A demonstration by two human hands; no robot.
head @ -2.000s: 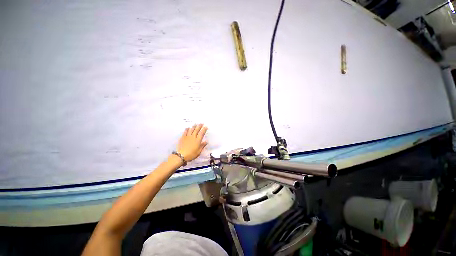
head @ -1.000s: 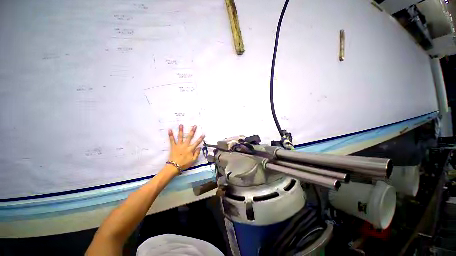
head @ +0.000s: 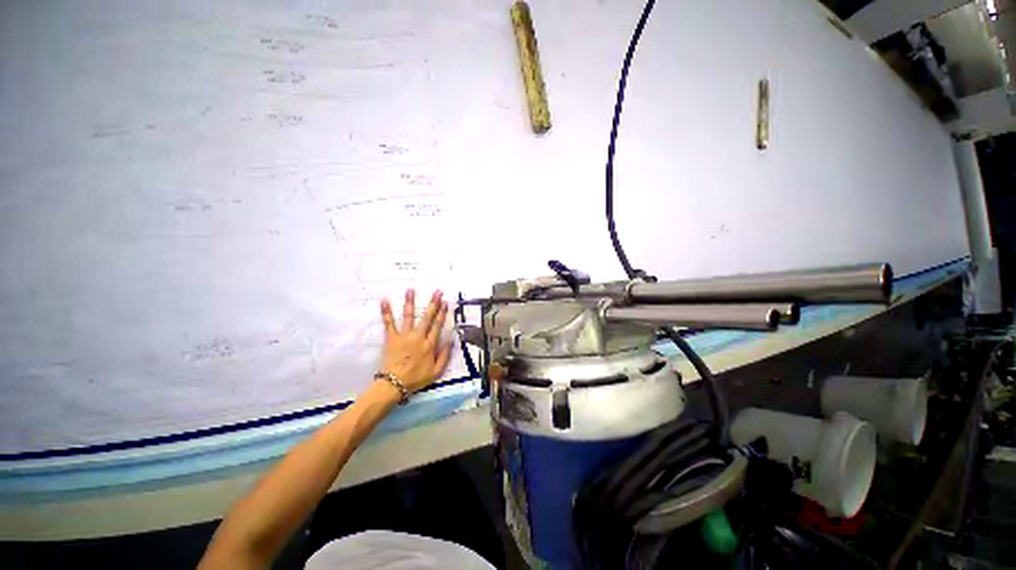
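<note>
My left hand [head: 417,347] lies flat with fingers spread on the white paper marker [head: 223,267], close to the table's near edge and just left of the cutting machine. The silver and blue cutting machine [head: 579,390] stands at the near edge, its metal tubes pointing right and a coiled black cord on its body. The dark navy edge of the fabric lay [head: 223,432] shows under the paper. My right hand is not visible.
Two yellow-brown weights lie on the paper, one nearer [head: 531,69] and one farther right [head: 763,115]. A black cable [head: 612,156] crosses the paper to the machine. White bins [head: 830,457] stand on the floor at the right. A pale blue strip [head: 134,465] runs along the edge.
The machine's body and tubes have turned to lie more level in the view, and its head is nearer the paper. My left hand stays flat on the paper, now slightly closer to the machine.
</note>
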